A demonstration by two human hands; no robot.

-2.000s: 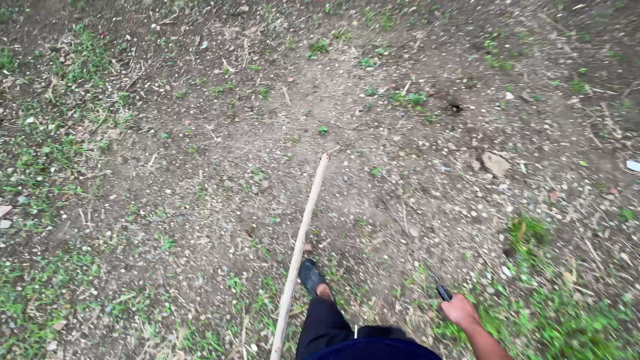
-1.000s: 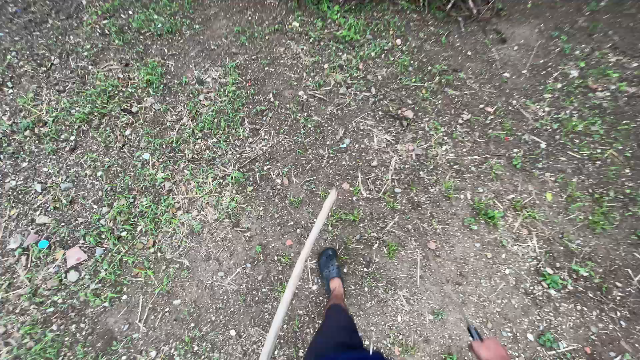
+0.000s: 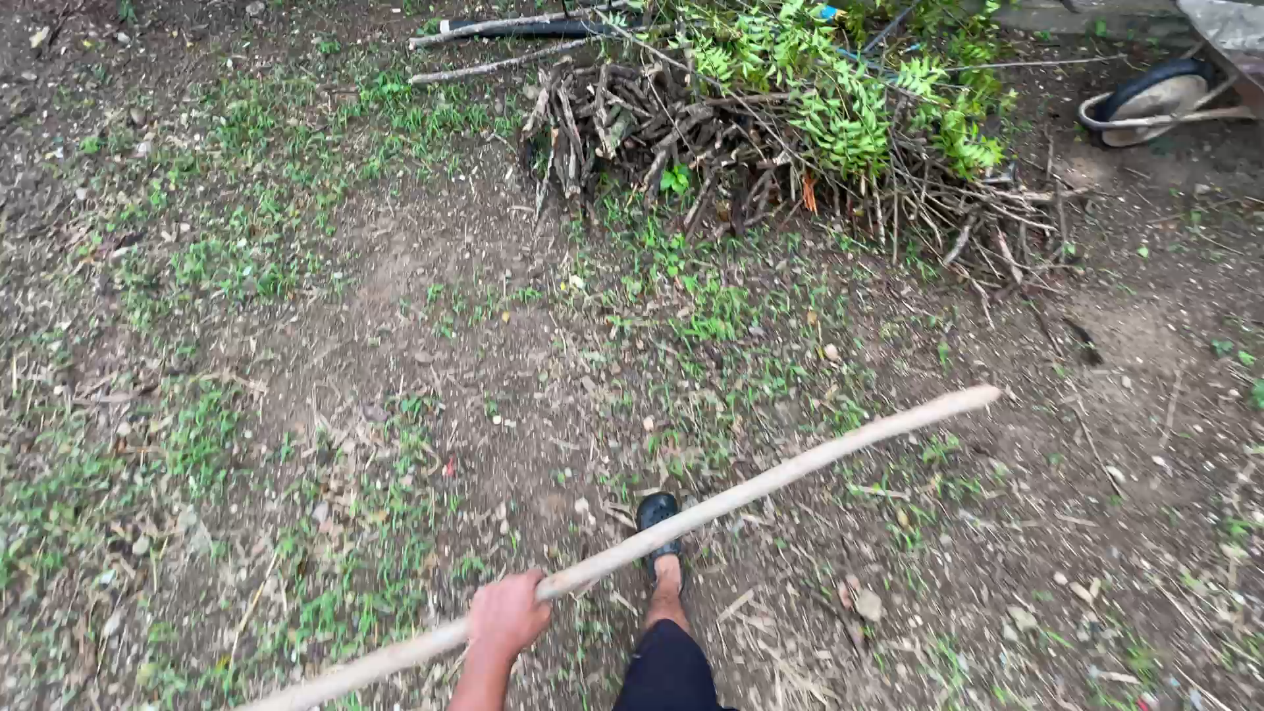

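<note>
My left hand [image 3: 508, 614] is closed around a long pale wooden pole [image 3: 790, 476] at the lower middle of the view. The pole slants from the bottom left edge up to the right and crosses over my foot in a dark clog [image 3: 660, 521]. Its rounded far end is above the ground at right; the near end runs out of the frame. My right hand is not in view.
A heap of cut sticks [image 3: 642, 128] with leafy green branches [image 3: 839, 109] lies ahead. A wheelbarrow wheel [image 3: 1150, 104] shows at the upper right. A dark tube [image 3: 523, 28] lies beside the heap. The ground is dirt with patches of grass.
The pole has swung from steep to a shallow slant to the right, and my left hand has come into view. My right hand, earlier holding a dark handle, has left view. The view has moved strongly.
</note>
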